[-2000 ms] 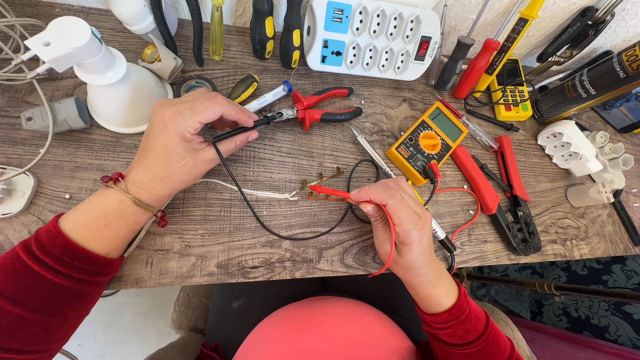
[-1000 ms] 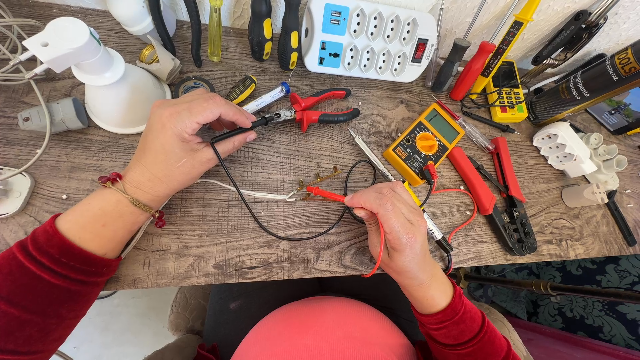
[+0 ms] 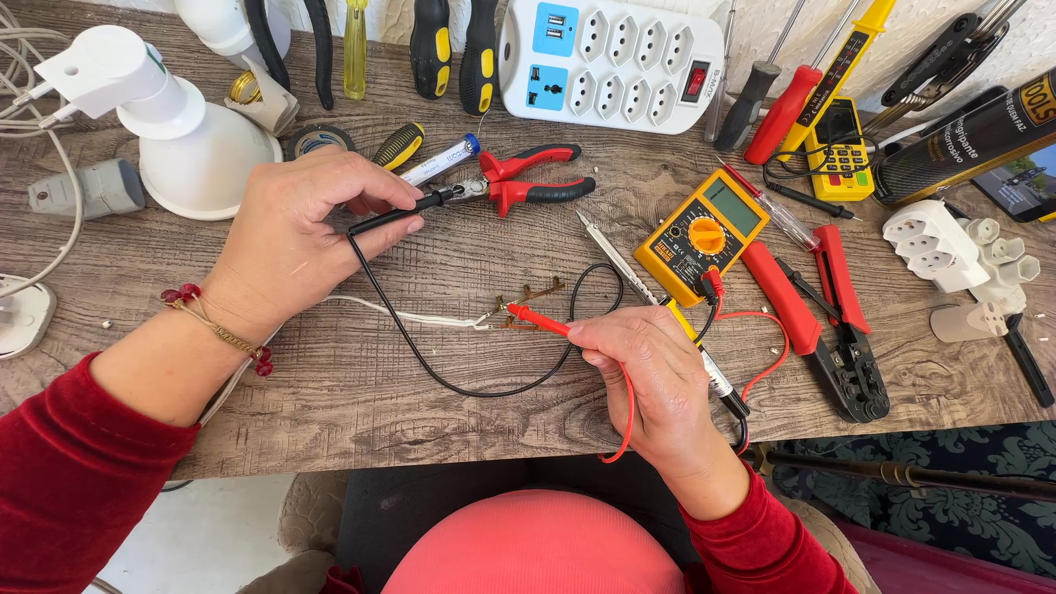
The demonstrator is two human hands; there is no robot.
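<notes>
In my left hand (image 3: 305, 223) is the black multimeter probe (image 3: 396, 213), its tip end beside the jaws of red-handled pliers (image 3: 516, 180). My right hand (image 3: 652, 379) holds the red probe (image 3: 540, 319) between thumb and fingers; its tip is at the brass contact strips (image 3: 528, 297), where a white two-wire cord (image 3: 412, 313) ends. Whether the tip touches metal cannot be told. Right of the strips lies a yellow multimeter (image 3: 701, 235) with an orange dial, both leads plugged in; its display is not readable. A soldering iron (image 3: 619, 260) lies partly under my right hand.
A white power strip (image 3: 610, 66) and screwdrivers (image 3: 763, 107) line the wall side. Right of the multimeter lie red-handled crimping pliers (image 3: 825, 330) and a white socket adapter (image 3: 932, 245). At left stand a white lamp holder (image 3: 198, 148) and a coiled cord. The table's front edge runs below my hands.
</notes>
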